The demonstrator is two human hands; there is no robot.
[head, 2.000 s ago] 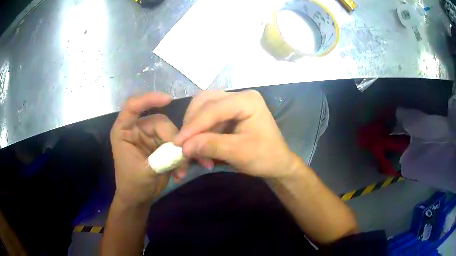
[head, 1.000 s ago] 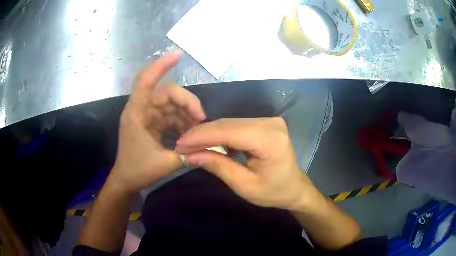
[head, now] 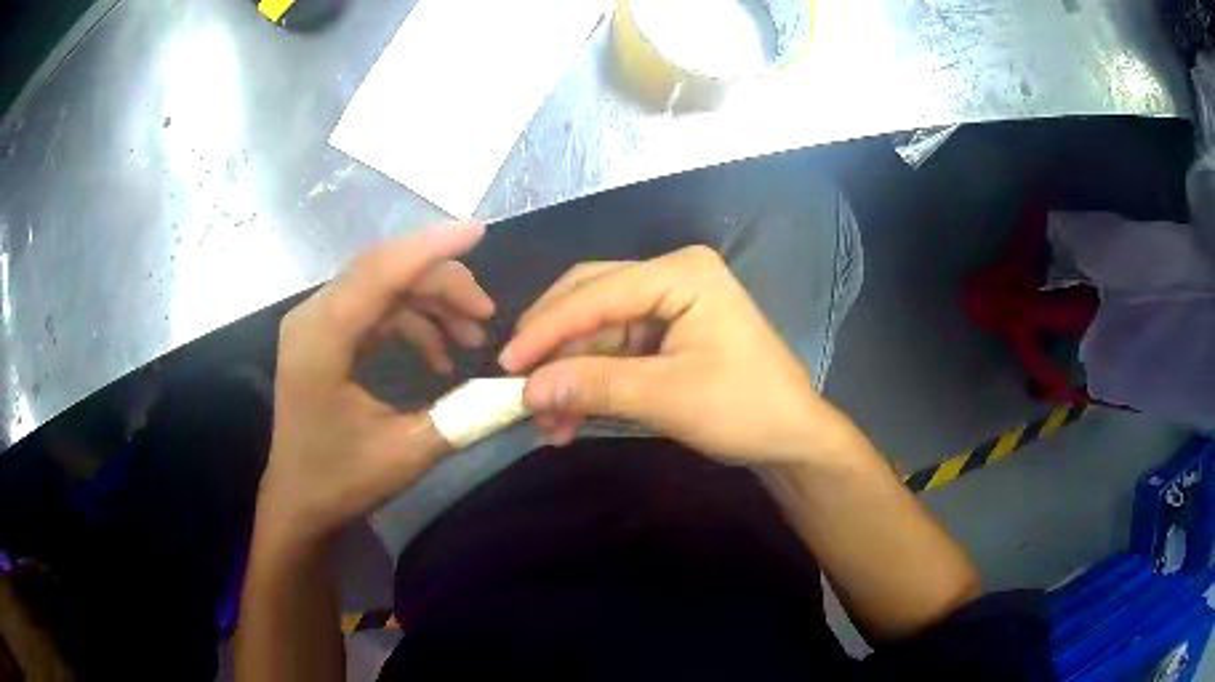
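Note:
A white finger wrap (head: 477, 410) sits as a sleeve around my left thumb. My left hand (head: 367, 380) is bare, palm turned inward, with its other fingers apart and curved. My right hand (head: 666, 353) has its thumb and index finger at the outer end of the wrap; the tip of my left thumb is hidden there. Both hands are over my lap, below the bench edge. A white paper sheet (head: 460, 107) lies on the bench, and a yellowish packing tape roll (head: 653, 73) is beside it, cut off by the top edge.
The shiny metal bench (head: 200, 253) curves across the top. A red stool (head: 1026, 313) and a pale cloth (head: 1146, 307) are at the right. Blue bins (head: 1146, 586) stand at the lower right near black-yellow floor tape (head: 993, 450).
The wrap, mostly hidden behind my right fingers a second ago, now shows around my left thumb. My left palm has turned. The sheet and tape roll appear further left and higher.

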